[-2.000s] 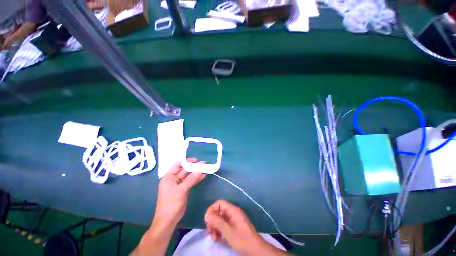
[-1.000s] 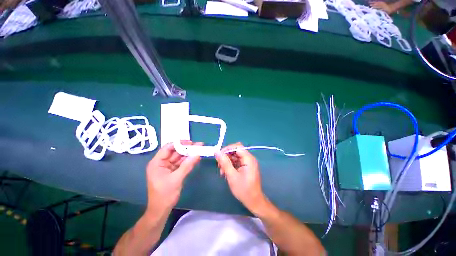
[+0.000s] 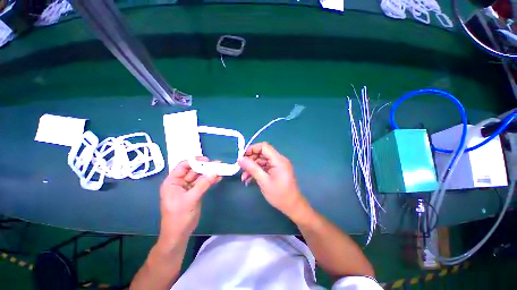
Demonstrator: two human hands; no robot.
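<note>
A white rounded-square frame [image 3: 218,168] is held in front of me, above the green bench. My left hand [image 3: 184,190] grips its lower left corner. My right hand [image 3: 271,175] pinches its lower right corner, where a thin pale wire [image 3: 262,131] leaves the fingers. The wire curves up and to the right, and its far end is blurred. Whether the right fingertips hold the wire, the frame or both is hard to tell. A white paper sheet [image 3: 180,136] stands out behind the frame's left side.
A pile of white frames [image 3: 116,157] and a small white paper [image 3: 59,129] lie left. A wire bundle [image 3: 363,158], green box [image 3: 404,161] and blue hose [image 3: 429,92] are right. One frame [image 3: 231,52] lies beyond, near a slanting metal support [image 3: 127,56].
My right hand has come from below to the frame's lower right corner. The wire, first hanging down to the right, then stretched sideways, now curves upward. The view has shifted.
</note>
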